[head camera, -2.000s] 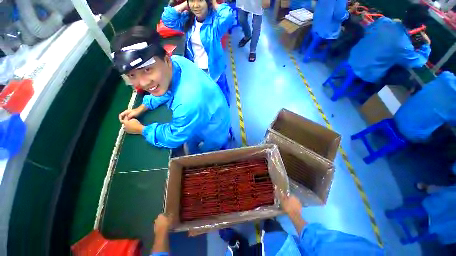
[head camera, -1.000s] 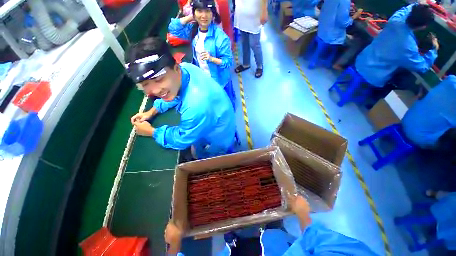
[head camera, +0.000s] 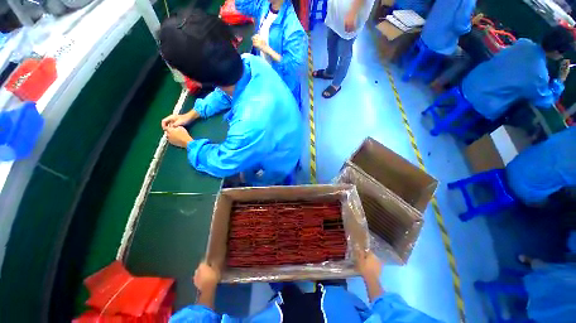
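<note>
The packing carton (head camera: 287, 275) is open in front of me, with clear liner film over its rims. Tight rows of thin red bubble bag edges (head camera: 284, 236) fill it, with a small dark gap at the right of the rows. My left hand (head camera: 206, 277) grips the carton's near left corner. My right hand (head camera: 369, 266) grips its near right corner. The fingers are partly hidden behind the cardboard. What the carton rests on is hidden.
Red bubble bags (head camera: 129, 293) lie on the green bench (head camera: 174, 233) at lower left. Two open spare cartons (head camera: 395, 173) are on the floor at right. A person in blue (head camera: 252, 126) sits ahead at the bench by the conveyor (head camera: 95, 170). More people and blue stools (head camera: 483, 189) are at right.
The carton has turned slightly and now sits squarer in front of me, both hands still on it. The seated person has lowered their head towards the bench. More of the red bag pile shows.
</note>
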